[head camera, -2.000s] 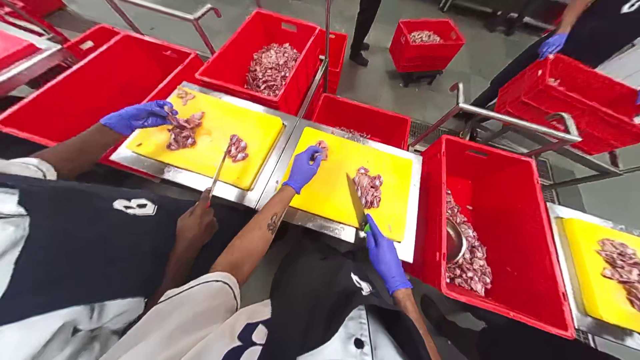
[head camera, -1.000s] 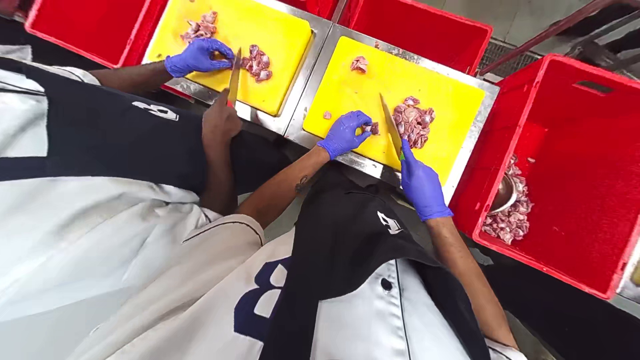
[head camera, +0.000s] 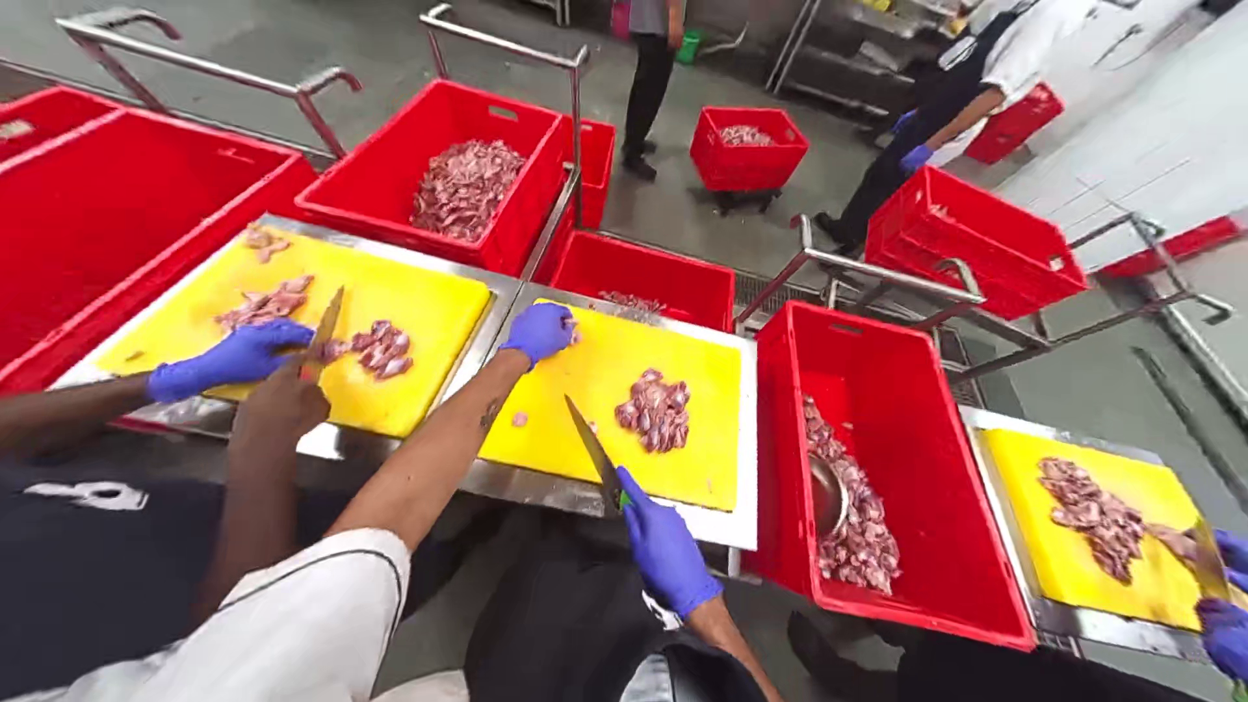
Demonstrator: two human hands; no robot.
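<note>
My left hand (head camera: 539, 334), in a blue glove, is closed around a small piece of meat (head camera: 573, 337) at the far left corner of the yellow cutting board (head camera: 712, 390). In my right hand (head camera: 670, 551), also gloved, is a knife (head camera: 595, 448) with a green part on its handle; its blade points away over the near part of the board. A pile of raw meat pieces (head camera: 655, 409) lies right of the blade, touching neither hand. One small scrap (head camera: 520, 419) sits near the board's left edge.
A red crate (head camera: 907, 468) with meat and a metal bowl (head camera: 829, 495) stands at right. Another red crate (head camera: 648, 268) is behind the board. At left a co-worker's gloved hand (head camera: 232, 361) and knife (head camera: 330, 322) are over a second yellow board (head camera: 429, 292).
Since one second ago, my left hand has moved to the far side of the board, and my knife has moved away from the meat pile. The view has swung up and widened.
</note>
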